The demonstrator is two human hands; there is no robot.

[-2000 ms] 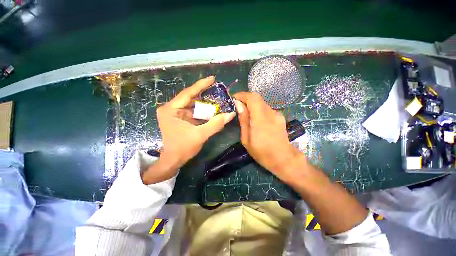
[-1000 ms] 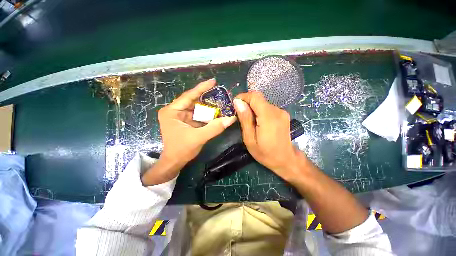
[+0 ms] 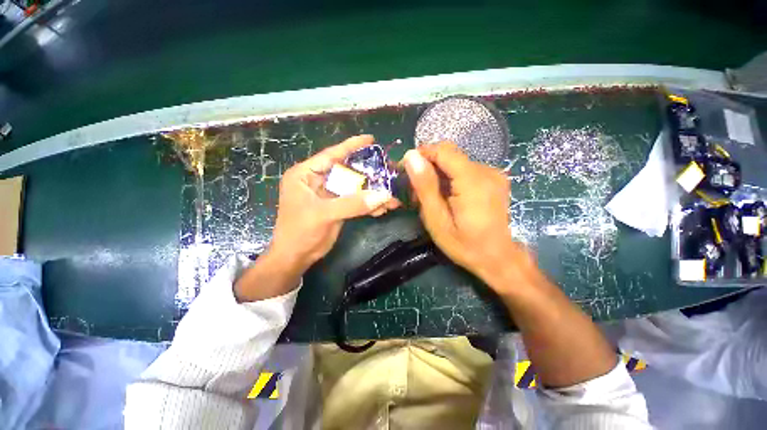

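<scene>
My left hand (image 3: 315, 206) holds a small dark electronic unit (image 3: 370, 162) between thumb and fingers, its open face with shiny parts turned up. A white block (image 3: 343, 180) with a yellow edge sits at the unit's left side. My right hand (image 3: 464, 201) is just right of the unit, a small gap from it, with thumb and index fingertips pinched together. Whether a tiny screw is between them is too small to tell. A black electric screwdriver (image 3: 391, 267) lies on the bench below the hands, its right end hidden under my right hand.
A round grey screw plate (image 3: 461, 126) lies behind my right hand. A loose screw pile (image 3: 573, 154) and white paper (image 3: 643, 200) are right of it. A parts tray (image 3: 733, 280) with several units stands far right. A pale rail (image 3: 336, 92) borders the green conveyor. Sleeves of people show at both sides.
My right hand has moved off the unit, a little to the right, and covers the screwdriver's right end. My left hand has shifted slightly right and tilted the unit.
</scene>
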